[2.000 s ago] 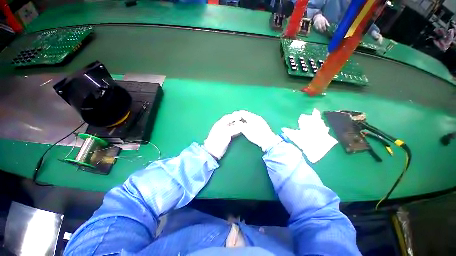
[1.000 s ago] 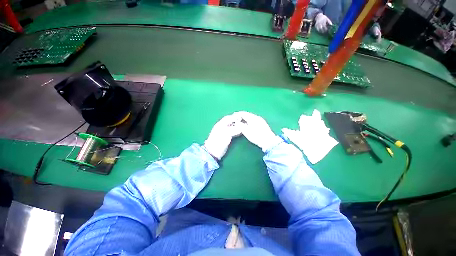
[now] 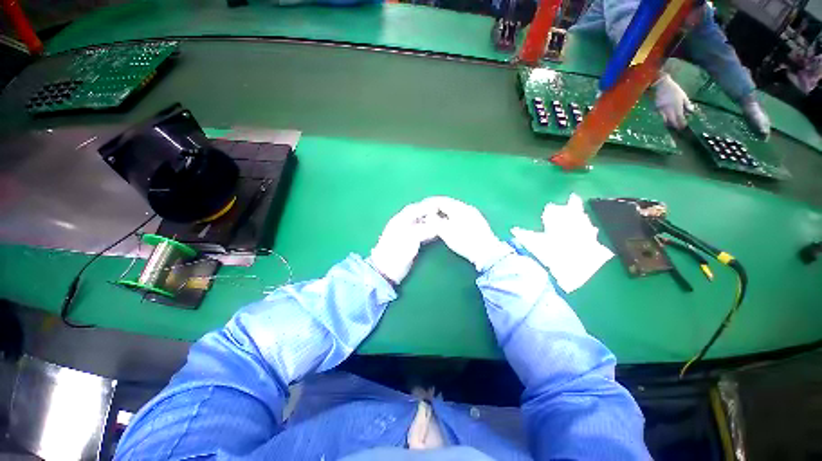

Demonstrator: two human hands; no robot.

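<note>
My left hand (image 3: 402, 243) and my right hand (image 3: 465, 236), both in white gloves, rest together over the green mat (image 3: 360, 180), in front of my body. Their fingers are curled in and touch. Small dark marks show at the fingertips. No tool or part can be made out in either hand, and the space between the palms is hidden.
Left: black fan (image 3: 189, 185) on its base (image 3: 270, 194), solder spool (image 3: 160, 267). Right: white cloth (image 3: 568, 245), iron rest (image 3: 631, 236), cables (image 3: 741, 279). Beyond: circuit boards (image 3: 108, 76), (image 3: 595, 108), (image 3: 735, 144), a slanted red post (image 3: 599, 122) and another person's gloved hands (image 3: 671, 101).
The other person's arms have reached in at the upper right, with hands at a board that now shows on the dark green strip. The nearby boards appear shifted slightly. My hands stay together.
</note>
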